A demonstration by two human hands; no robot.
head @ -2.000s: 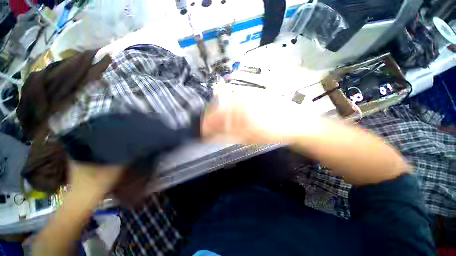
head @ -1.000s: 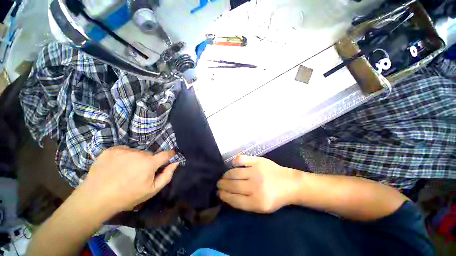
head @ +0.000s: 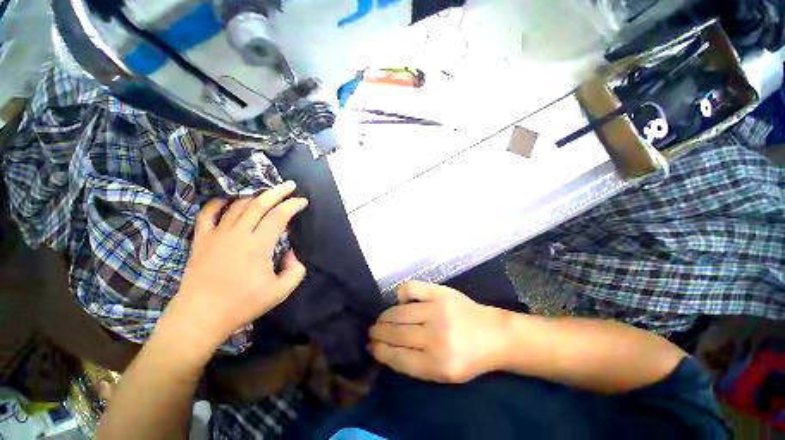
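The dark band [head: 331,232] runs from under the presser foot [head: 317,142] of the sewing machine [head: 163,64] towards the table's front edge. Plaid fabric [head: 129,215] lies bunched along its left side. My left hand [head: 245,249] lies palm down on the plaid fabric beside the band, fingers spread, pointing at the needle area. My right hand [head: 430,331] is curled at the table's front edge, holding the lower end of the dark band; its fingertips are hidden. Brown fabric [head: 258,374] shows below my left hand.
Right of the needle lie a dark pointed tool [head: 400,117], an orange-handled tool [head: 394,76] and a small brown square [head: 522,141]. An open cardboard box [head: 633,142] stands at the right with a dark stick [head: 590,129] poking out. More plaid fabric [head: 689,232] hangs at right.
My left hand has moved up towards the needle and its fingers have spread from a pinch on the plaid edge. My right hand stays at the band's lower end. The view has shifted slightly.
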